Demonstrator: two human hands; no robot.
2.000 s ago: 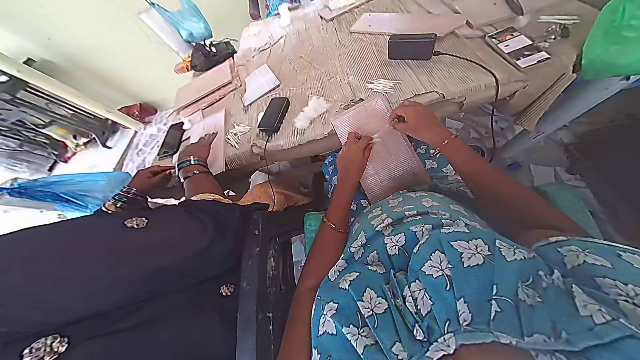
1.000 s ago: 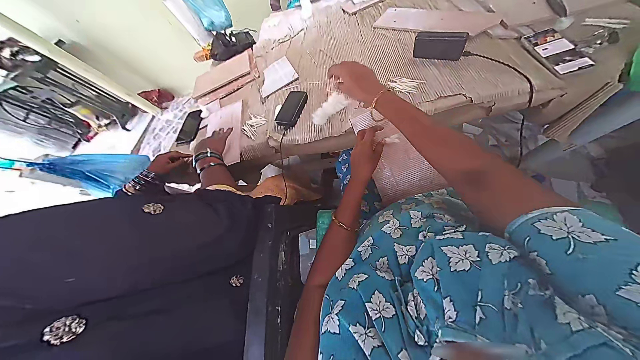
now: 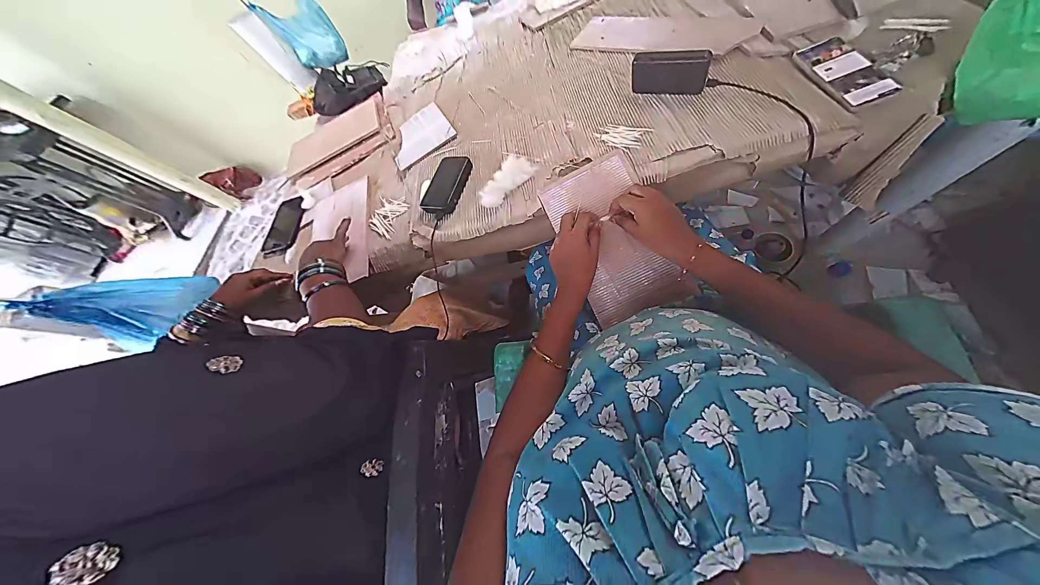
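A ribbed, pale pink board (image 3: 630, 280) slopes from the table edge down to my lap. Over it, my left hand (image 3: 575, 248) pinches what looks like a thin stick, its fingertips close to those of my right hand (image 3: 650, 221). Between my right fingertips is a small white tuft, probably cotton. A loose clump of white cotton (image 3: 508, 179) lies on the table just beyond the board. Thin white sticks (image 3: 624, 136) are piled above my right hand, and another pile of white sticks (image 3: 388, 218) lies farther left.
A black power adapter (image 3: 670, 71) trails its cable over the table's right edge. Another black device (image 3: 446, 187) with a cord lies left of the cotton. At the left, a co-worker's hand (image 3: 331, 244) rests on a pale board. A phone (image 3: 847, 73) lies at the upper right.
My right hand was at the cotton clump one second ago; it is back beside my left hand over the board, with a white tuft in its fingers.
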